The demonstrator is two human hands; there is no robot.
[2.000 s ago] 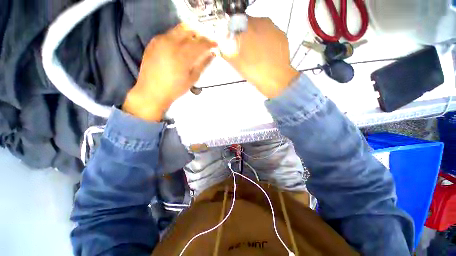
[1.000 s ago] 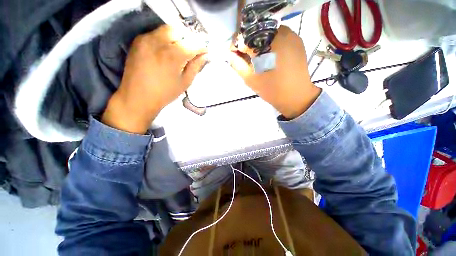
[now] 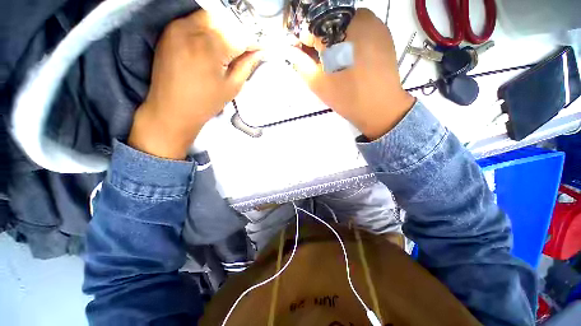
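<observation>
My left hand (image 3: 185, 76) is at the upper left of the machine table, its thumb and fingers pinched together beside the needle area. My right hand (image 3: 360, 76) is to the right of the sewing machine's metal parts (image 3: 331, 22), its fingertips partly behind them. Strong glare washes out the space between my fingertips, so I cannot tell what they hold. A wide white elastic band (image 3: 35, 95) loops at the left over the dark grey garment (image 3: 95, 76), which lies by my left hand.
Red scissors handles (image 3: 456, 22), keys with a dark fob (image 3: 460, 89) and a black phone (image 3: 538, 95) lie on the right of the table. A dark cord (image 3: 299, 118) crosses the white table (image 3: 280, 153). A blue bin (image 3: 525, 197) stands below right. White earphone cable (image 3: 296, 239) hangs on my front.
The view has shifted, and the machine's metal parts now show in front of my right hand. My hands are farther apart than two seconds ago. The white loop appears wider.
</observation>
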